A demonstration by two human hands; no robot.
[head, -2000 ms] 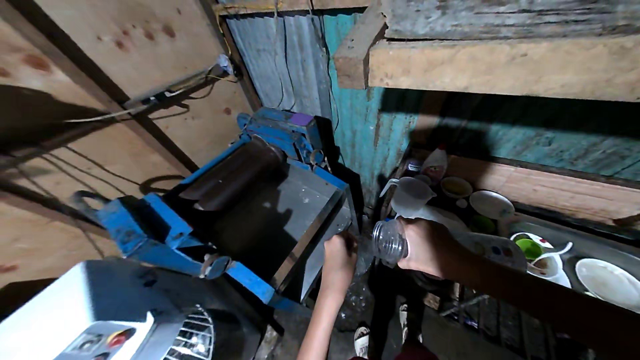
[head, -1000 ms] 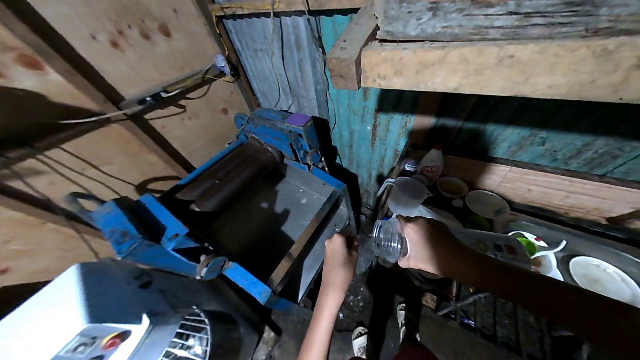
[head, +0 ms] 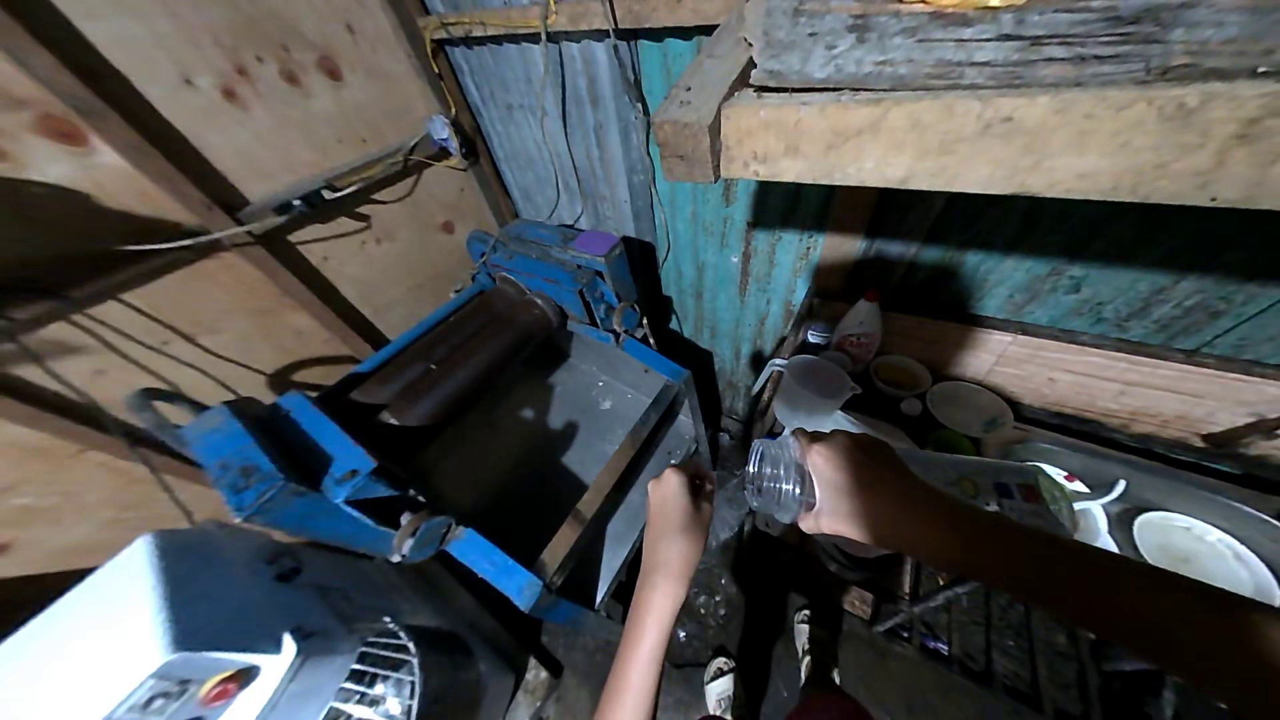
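My right hand is closed around a clear plastic jar, held sideways with its ribbed end pointing left. My left hand has its fingers curled near the front edge of a blue-framed roller machine; whether something small is pinched in them cannot be told. A gap separates the left hand from the jar. Dark rollers lie across the machine above its grey metal tray.
A grey machine with a red button and wire guard stands at lower left. At right, a counter holds a plastic pitcher, a bottle, bowls and a white plate. A thick wooden beam juts out overhead.
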